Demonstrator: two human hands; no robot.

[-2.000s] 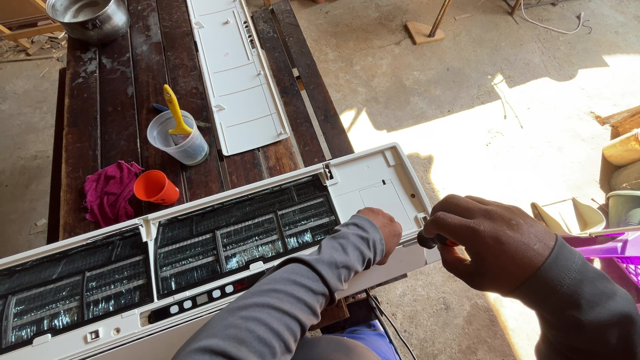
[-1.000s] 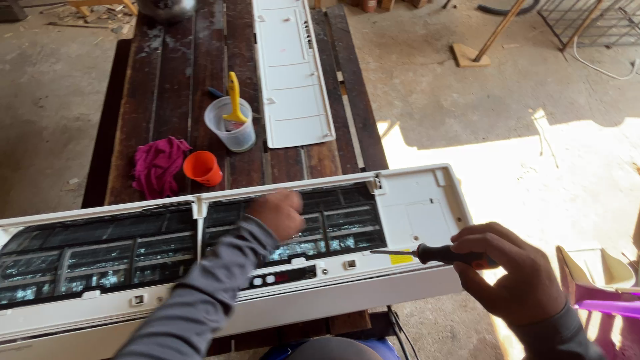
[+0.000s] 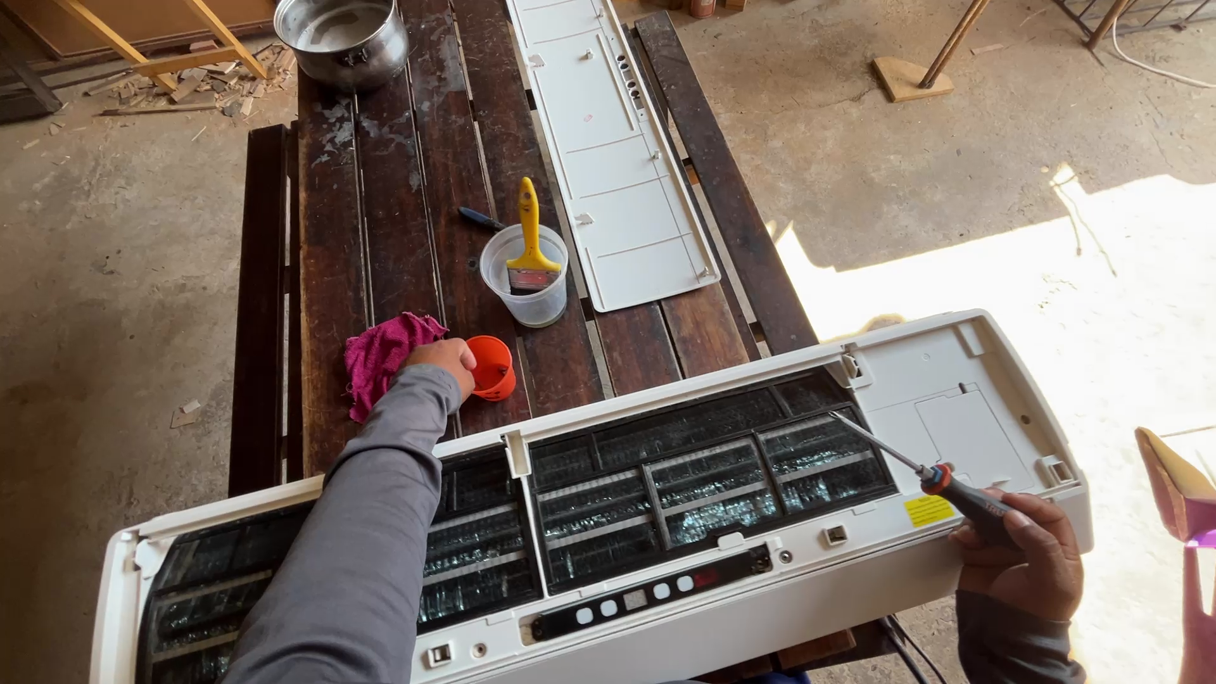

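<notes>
My right hand [image 3: 1026, 560] holds a screwdriver [image 3: 959, 489] by its dark handle, its shaft pointing up and left over the right end of a white split air conditioner's indoor unit [image 3: 826, 589]. My left hand [image 3: 445, 363] reaches across the unit to the left rim of an orange plastic cup [image 3: 493, 369], beside a magenta cloth [image 3: 388, 356]. Whether its fingers hold anything is hidden. Dark mesh filters [image 3: 684, 484] fill the unit's front, above a strip of buttons [image 3: 655, 594]. A yellow-handled paintbrush [image 3: 528, 237] stands in a clear plastic tub [image 3: 543, 306].
The slatted wooden table [image 3: 408, 218] bears a white front panel [image 3: 627, 171], a metal pot [image 3: 342, 43] and a dark-handled tool [image 3: 481, 218] behind the tub. Wood scraps [image 3: 204, 85] lie on the floor at the upper left. A wooden stand [image 3: 912, 79] is at the upper right.
My left hand has moved from the unit's right end, over the filters, to the orange cup. The screwdriver in my right hand has come away from the unit's right end.
</notes>
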